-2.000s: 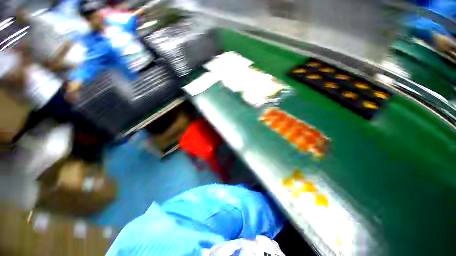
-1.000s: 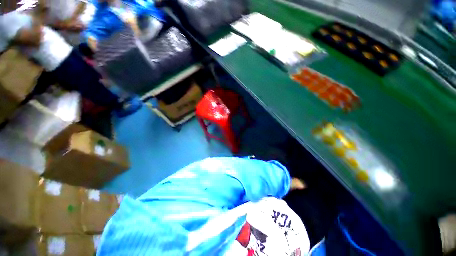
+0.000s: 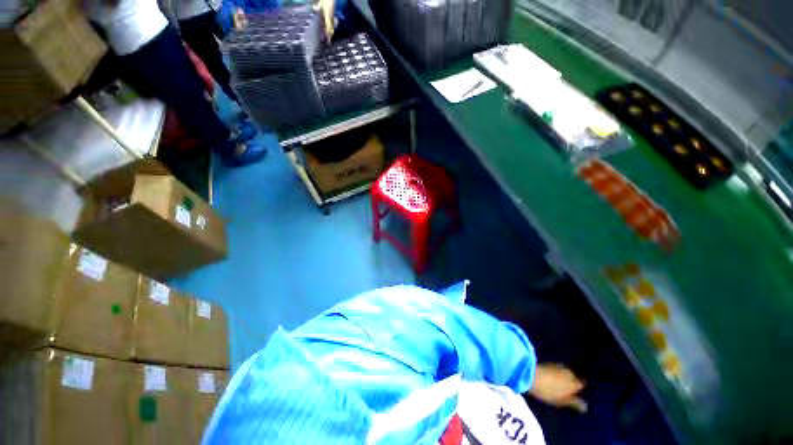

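Note:
My left hand (image 3: pixel 556 387) is small and blurred at the end of a blue sleeve, below the bench edge over a dark area. Nothing shows in it, and its fingers are unclear. My right hand is out of the picture. On the green bench (image 3: pixel 743 261), a clear liner sheet (image 3: pixel 691 343) with yellow film pieces (image 3: pixel 648 313) lies nearest. The orange sticker sheet (image 3: pixel 628 202) lies beyond it. The black tray (image 3: pixel 668 130) holds round modules in rows near the metal divider.
Clear bags with white contents (image 3: pixel 561 109) and a paper sheet (image 3: pixel 463 84) lie farther along the bench. A red stool (image 3: pixel 413 195) stands on the blue floor. A trolley bears stacked trays (image 3: pixel 278 78). Cardboard boxes (image 3: pixel 104 308) are at left. People stand at the top left.
The view has swung left and down, so the bench things sit farther right. More floor, stool and trolley show. My left hand, only slightly visible one second ago, now shows past the sleeve.

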